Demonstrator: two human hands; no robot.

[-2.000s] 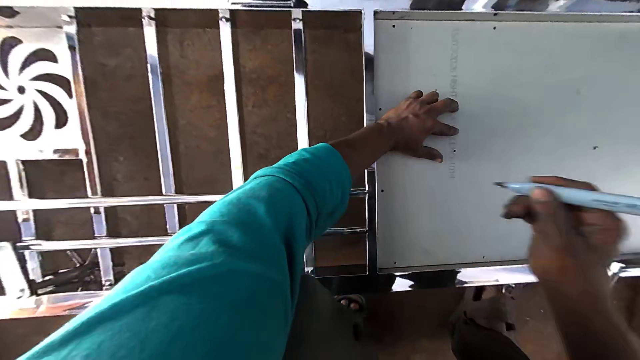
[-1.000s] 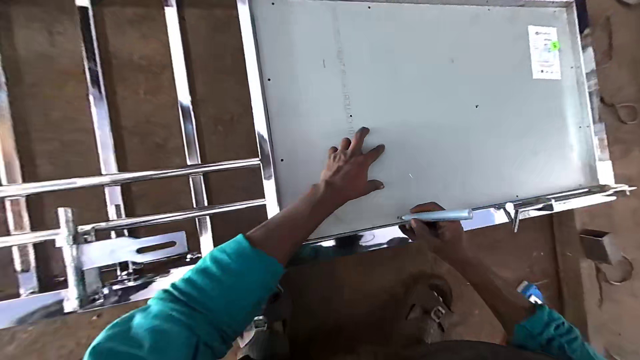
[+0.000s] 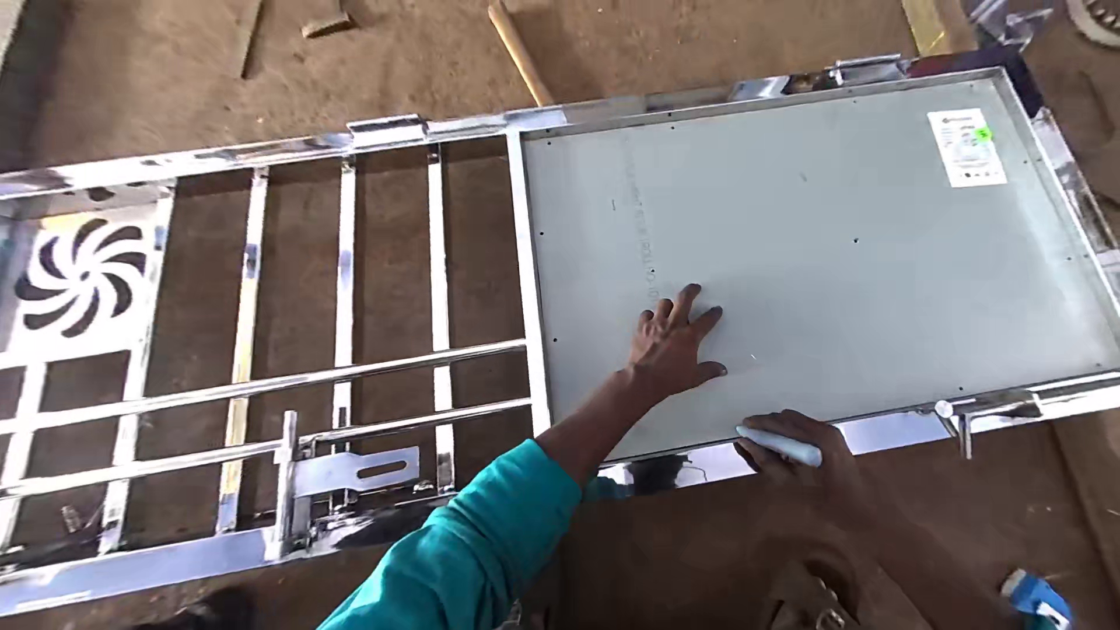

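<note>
My left hand (image 3: 672,348) rests with its fingers spread on a grey sheet panel (image 3: 787,262), holding nothing. The panel sits inside a shiny metal frame and has small dark dots along its edges. My right hand (image 3: 801,442) holds a light blue marker (image 3: 779,444) at the panel's near edge, with its fingers on the frame's near rail (image 3: 910,430). Whether the marker's tip touches the panel cannot be told. A printed label (image 3: 968,147) with a green dot is stuck near the panel's far right corner.
Left of the panel, the frame continues with shiny metal bars (image 3: 346,271), a slotted latch plate (image 3: 354,472) and a cut-out pinwheel plate (image 3: 83,276). A hammer (image 3: 328,24) and a wooden handle (image 3: 518,52) lie beyond on brown ground. A blue and white object (image 3: 1037,599) lies at bottom right.
My right hand with the marker has moved from above the panel to its near edge. My left hand stays spread on the panel. The view has shifted and now takes in more of the frame.
</note>
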